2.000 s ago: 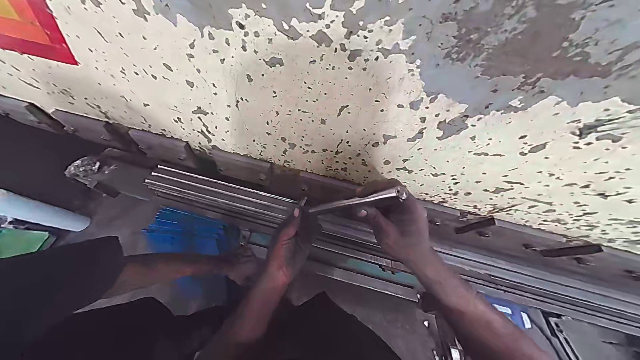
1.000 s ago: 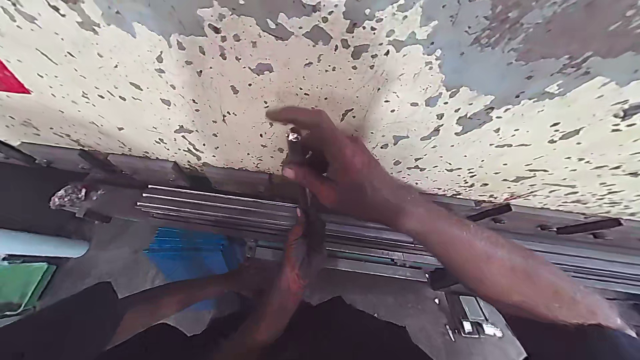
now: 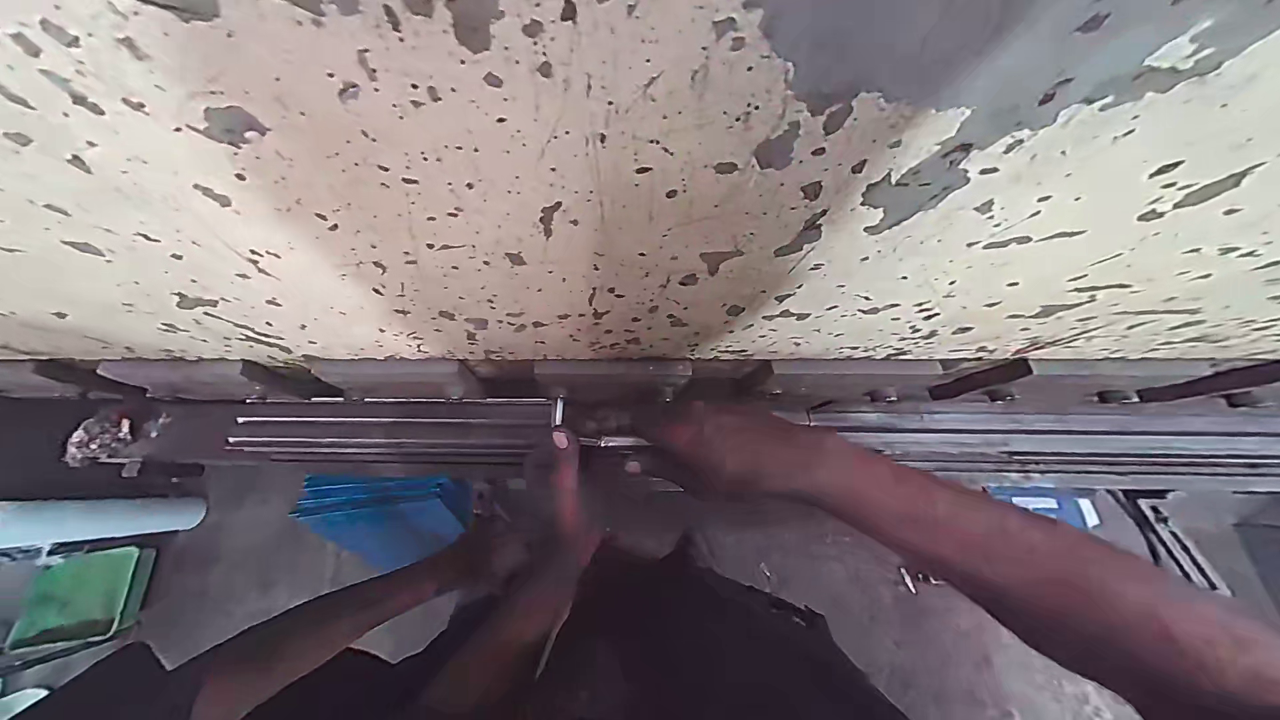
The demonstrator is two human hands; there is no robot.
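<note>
Long steel bars [image 3: 380, 442] run along the foot of a chipped, cream-painted metal panel [image 3: 560, 200]. My left hand [image 3: 568, 490] is at the bars, its thumb raised beside a short, bright upright edge. Just to its right, my right hand [image 3: 715, 450] reaches in below the panel, fingers blurred and partly in shadow. Between the two hands shows a short piece of shiny metal [image 3: 622, 441]; whether either hand grips it cannot be told. Another forearm and hand [image 3: 490, 550] come from the lower left, close to my left wrist.
Dark metal clamps [image 3: 980, 380] line the panel's lower edge. Beneath the bars are a blue stack [image 3: 385, 510], a green bin [image 3: 75, 600], a pale cylinder [image 3: 100, 520] and a blue object [image 3: 1045, 505]. Small scraps [image 3: 908, 580] lie on the grey floor.
Both hands have come down from in front of the panel to the bars. The metal tool seen between them two seconds ago is now mostly hidden or blurred. The view has moved closer and levelled.
</note>
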